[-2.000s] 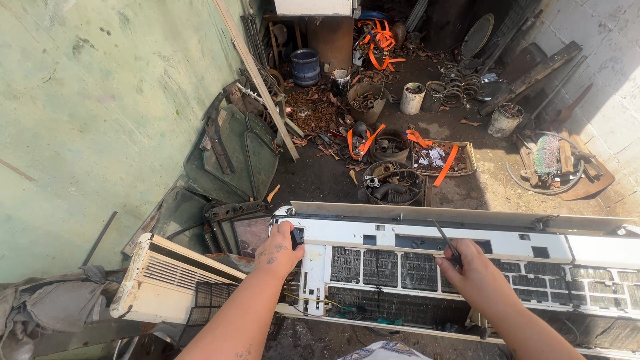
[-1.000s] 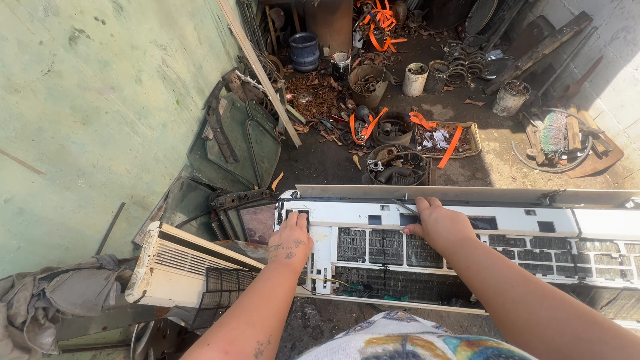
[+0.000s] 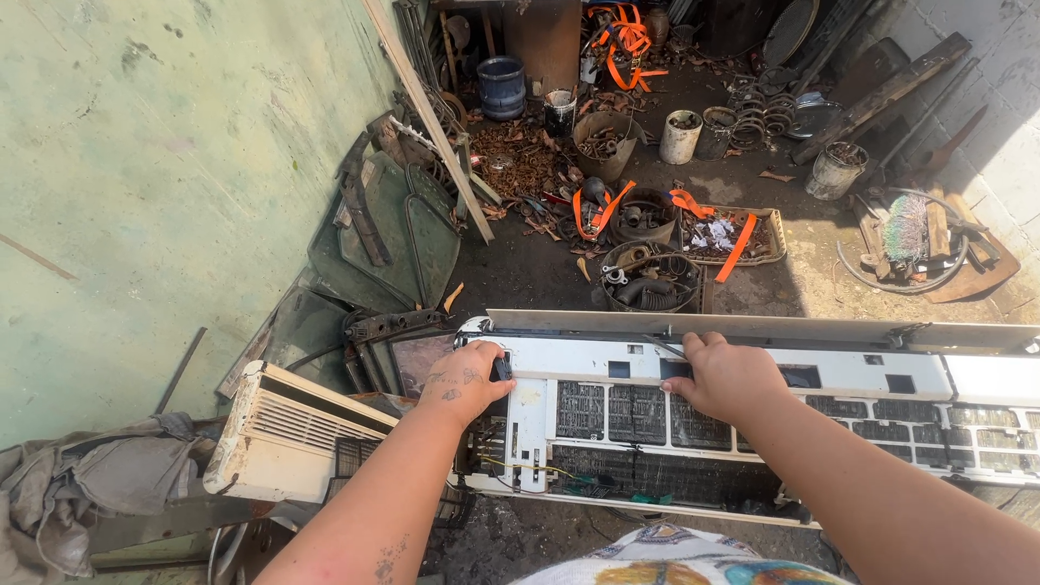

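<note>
A white plastic frame (image 3: pixel 589 361) with window-like openings lies over dusty fins, part of what looks like an air conditioner's indoor unit. At the frame's left end, my left hand (image 3: pixel 470 380) grips the corner, its thumb and fingers at a small black part (image 3: pixel 501 367). My right hand (image 3: pixel 725 372) is closed on the upper bar of the frame, fingers over its far edge. A thin dark tool (image 3: pixel 665 346), its kind unclear, sticks out leftward from beneath the right fingers. Thin yellow and green wires (image 3: pixel 528 466) run along the near left part of the unit.
Left of the unit leans a cream louvred casing (image 3: pixel 296 431) beside grey cloth (image 3: pixel 134 475). Beyond it stand buckets of metal parts (image 3: pixel 650 280), a tray with orange straps (image 3: pixel 764 236) and coil springs (image 3: pixel 760 114). A long wooden strip (image 3: pixel 431 114) leans by the green wall.
My right hand has moved left along the unit from two seconds ago, when it held a thin dark tool farther right. My left hand stays at the left end.
</note>
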